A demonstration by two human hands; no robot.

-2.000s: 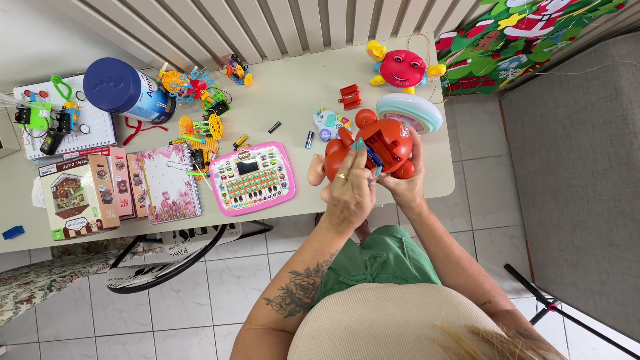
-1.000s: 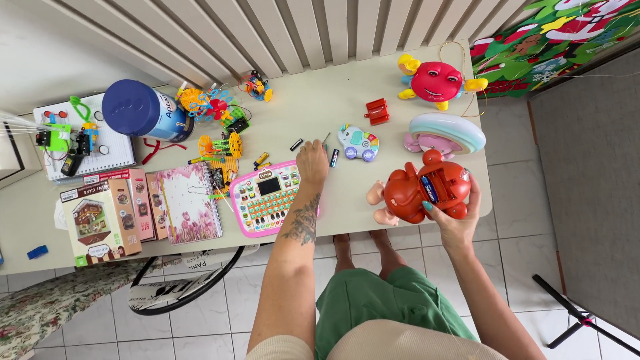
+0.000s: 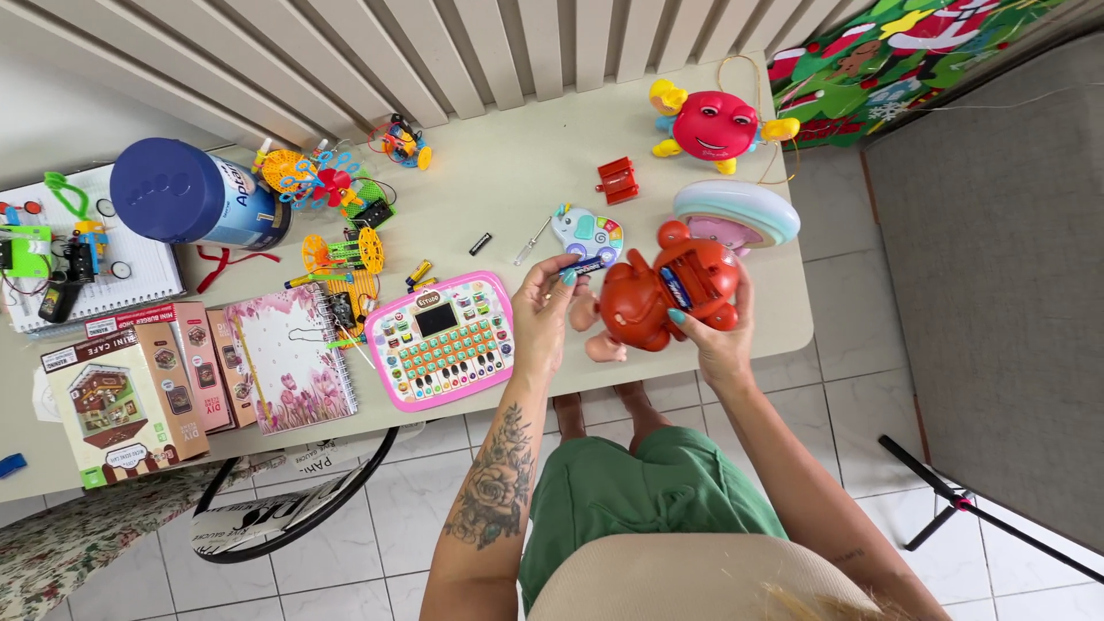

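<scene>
My left hand (image 3: 552,297) pinches a blue battery (image 3: 583,266) between thumb and fingertips, just left of a red plastic toy (image 3: 634,306). That toy rests in my right hand (image 3: 720,332), its battery compartment facing up with a blue battery (image 3: 675,288) inside at the left. Above it on the table lies a red battery cover (image 3: 617,180). A small screwdriver (image 3: 532,241) lies beside a grey elephant toy (image 3: 589,233). A dark battery (image 3: 479,244) and a yellow-and-black battery (image 3: 419,272) lie further left.
A pink toy laptop (image 3: 442,341) sits left of my left hand. Beyond it are a spiral notebook (image 3: 289,362), boxes (image 3: 121,401), a blue-lidded tin (image 3: 198,194) and colourful kit models. A red smiling toy (image 3: 714,126) and a pastel ring-shaped toy (image 3: 742,213) stand at the upper right.
My left hand was at the toy, then reached to the table near the batteries; now it holds a blue battery near the red toy. The right hand keeps holding the toy.
</scene>
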